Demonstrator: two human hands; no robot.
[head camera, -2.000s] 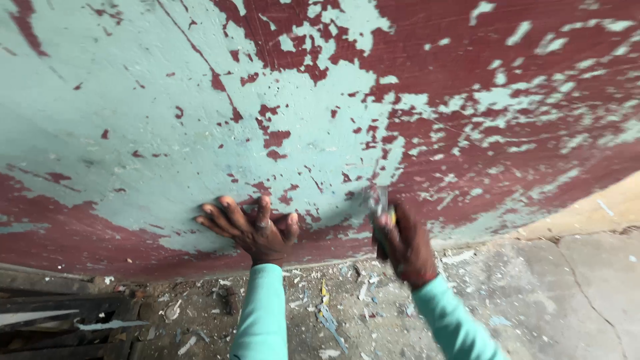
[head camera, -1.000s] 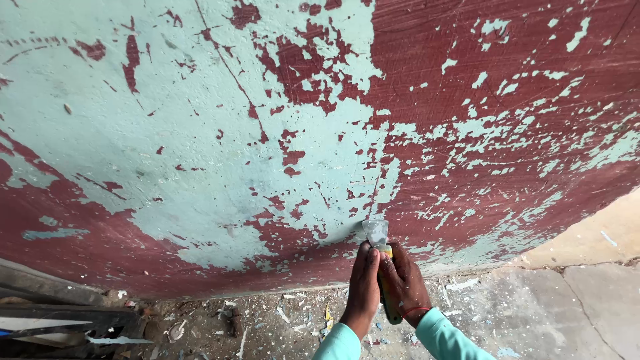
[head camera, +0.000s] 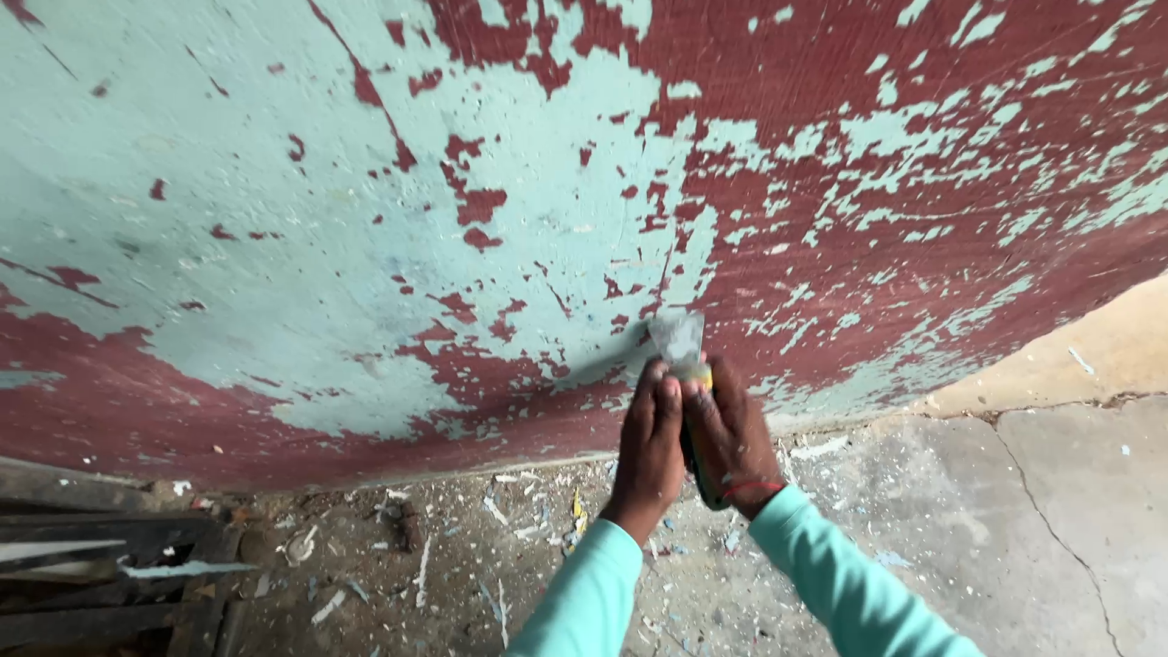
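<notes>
Both my hands grip a paint scraper (head camera: 677, 336) with a wide metal blade and a dark handle with a yellow part. My left hand (head camera: 650, 447) wraps the handle from the left, and my right hand (head camera: 735, 438), with a red thread at the wrist, holds it from the right. The blade points up and lies at the wall (head camera: 547, 228), which carries light green paint flaking off a dark red layer. Its edge is by a patch of green paint bordering a red area. The fingers hide most of the handle.
Paint flakes lie scattered over the concrete floor (head camera: 803, 566) below the wall. Dark slatted boards (head camera: 109, 584) with paint strips on them are at the lower left. A crack (head camera: 1049, 520) runs across the floor at right, beside a beige strip (head camera: 1049, 365).
My left hand was spread flat on the wall two seconds ago; it has moved right and closed on the scraper beside my right hand, which held the scraper throughout.
</notes>
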